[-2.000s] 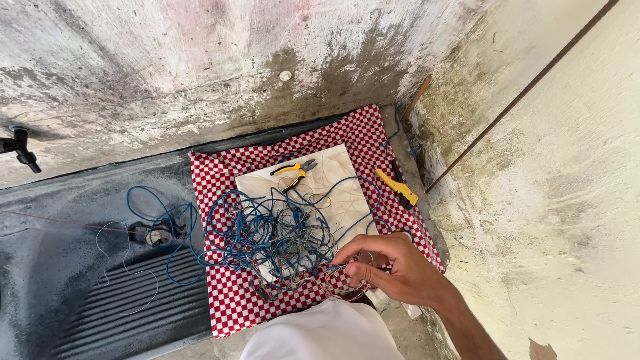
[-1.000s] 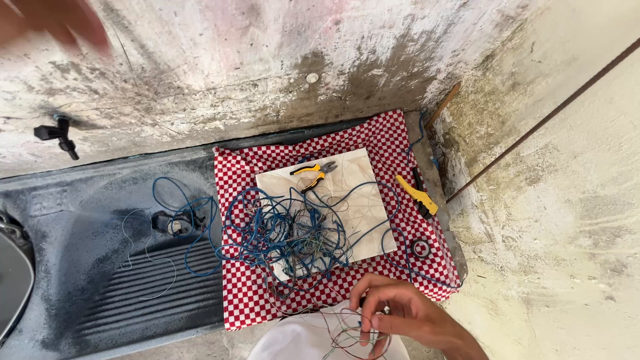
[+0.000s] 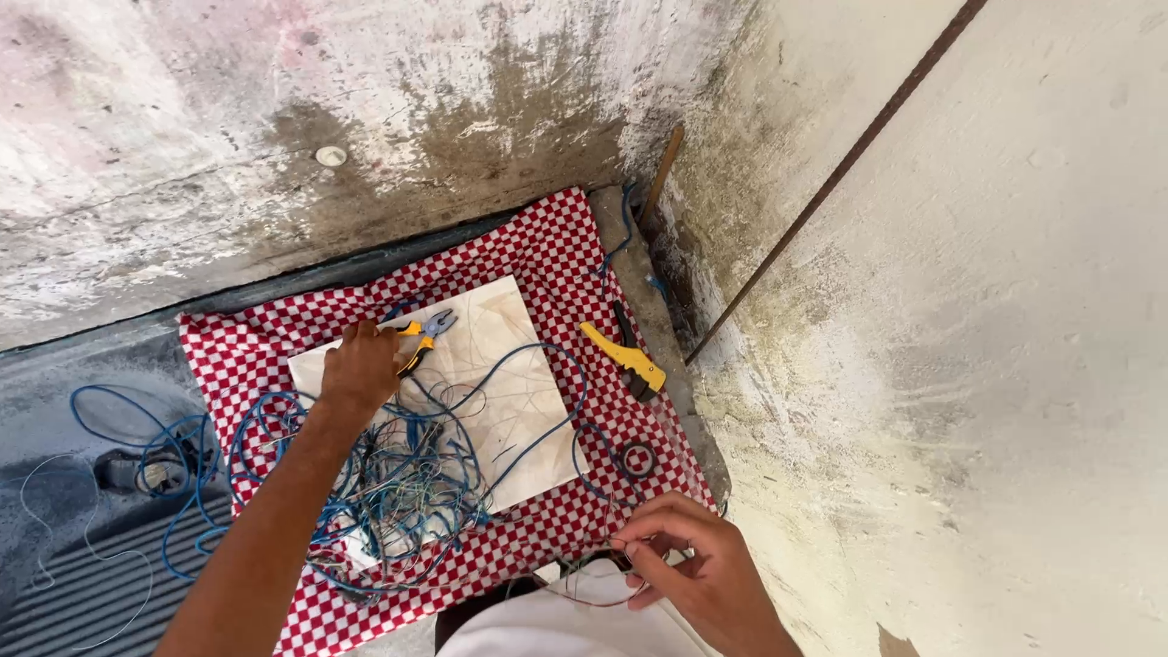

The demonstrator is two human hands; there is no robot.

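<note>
My left hand (image 3: 363, 365) is at the handles of yellow-and-black combination pliers (image 3: 427, 334), whose open jaws point up and right; its fingers hide part of the handles. The pliers lie over a beige tile (image 3: 497, 319). Near the bottom, my right hand (image 3: 684, 566) pinches thin wires (image 3: 593, 598) between thumb and fingers. A tangle of blue cable and thin wires (image 3: 411, 484) covers the tile's lower left. A yellow wire stripper (image 3: 625, 360) lies on the red-and-white checked cloth (image 3: 566, 228), with a roll of black tape (image 3: 637, 459) below it.
A grey sink (image 3: 55, 383) with a ribbed washboard (image 3: 100, 593) is at the left, with blue cable looped over its drain (image 3: 151, 473). Stained walls (image 3: 438, 109) rise behind and at the right. A rusty rod (image 3: 839, 173) slants across the right wall.
My left hand has come down from the upper left edge to the pliers' handles. My right hand still holds thin wires. The view has shifted closer to the cloth.
</note>
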